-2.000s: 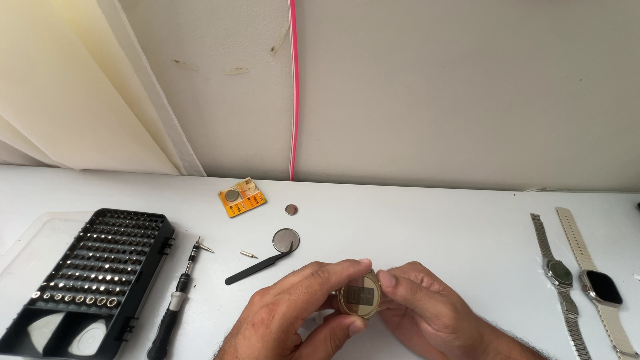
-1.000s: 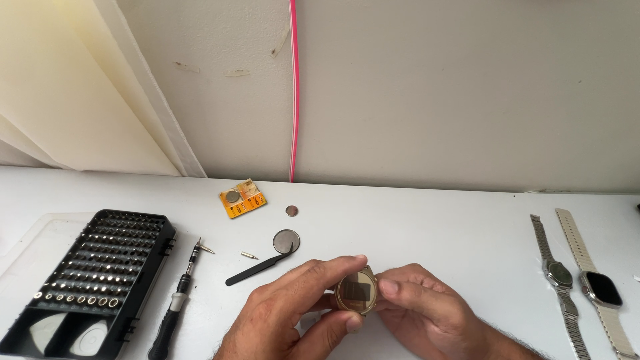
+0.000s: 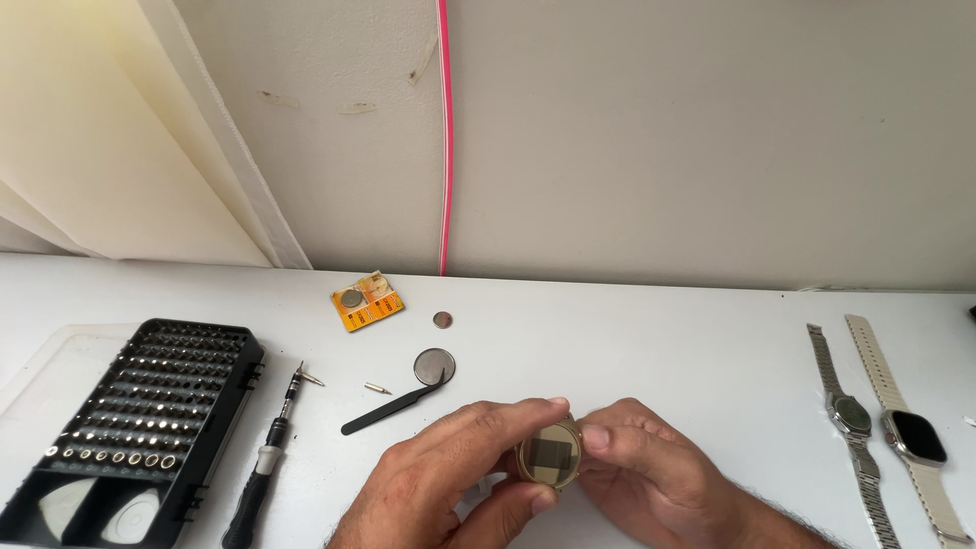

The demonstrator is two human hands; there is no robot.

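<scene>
A round gold-toned watch case (image 3: 549, 455) with a glossy face is held between my hands, its face turned up toward the camera. My left hand (image 3: 465, 469) grips it with the index finger at the top edge and the thumb at the lower edge. The thumb and fingers of my right hand (image 3: 648, 465) are at its right side; what those fingers hold behind the thumb is hidden. Black curved tweezers (image 3: 389, 410) lie just beyond my left hand, their tip over a round metal case back (image 3: 434, 367). A small screwdriver bit (image 3: 377, 389) lies near them.
An open bit case (image 3: 145, 404) and a screwdriver (image 3: 263, 465) with a bit beside its tip lie left. Farther back are a coin-cell blister pack (image 3: 367, 303) and a loose coin cell (image 3: 442, 319). A metal-band watch (image 3: 849, 414) and a smartwatch (image 3: 915, 437) lie right.
The watch case has tilted in my fingers, and its face shows a different reflection. Both hands stay in nearly the same place around it.
</scene>
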